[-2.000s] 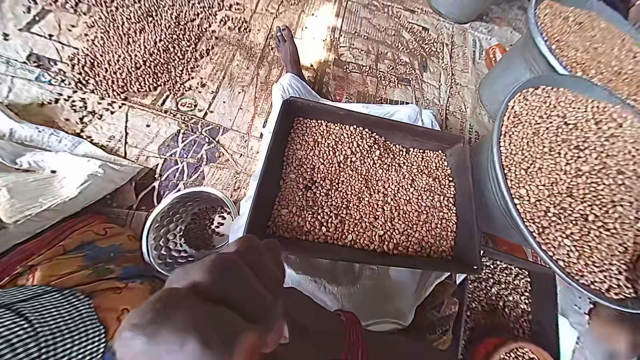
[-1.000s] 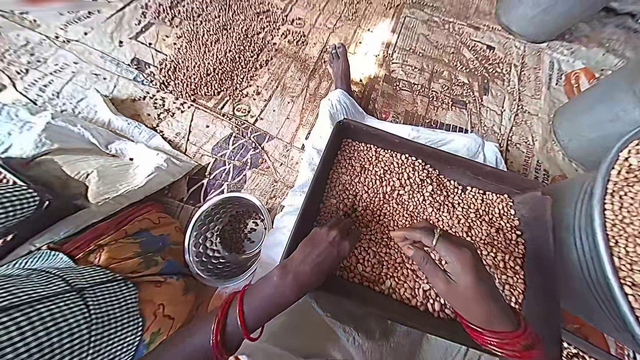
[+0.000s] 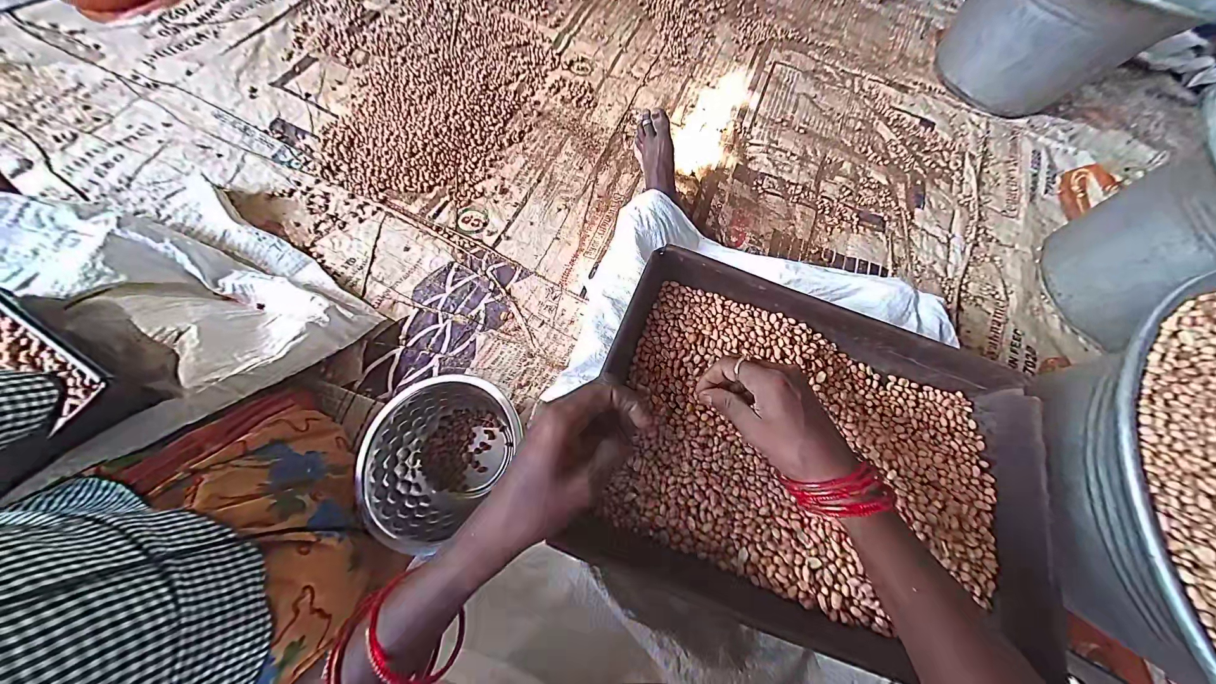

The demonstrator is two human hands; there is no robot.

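Note:
A dark rectangular tray (image 3: 1026, 418) of shelled nuts, which look like peanuts (image 3: 912, 456), rests across my white-clothed lap. My left hand (image 3: 584, 442) is over the tray's left edge with its fingers curled; whether it holds a nut cannot be made out. Over the nuts is my right hand (image 3: 774, 408), wearing a ring, thumb and fingertips drawn together; anything between them is too small to tell. Left of the tray, a dimpled steel bowl (image 3: 389, 475) holds a few dark pieces at its bottom.
Large metal tubs (image 3: 1092, 446) stand at the right, the nearest full of nuts. Loose nuts (image 3: 437, 104) are spread on the printed sacking floor (image 3: 532, 313). A white sack (image 3: 247, 294) lies at the left, beside a person's checked cloth (image 3: 142, 579) and another tray (image 3: 85, 389).
Both hands are over the tray of nuts now; two seconds ago they were not on the nuts. Since one second ago, my left hand has moved from the nuts to the tray's left edge.

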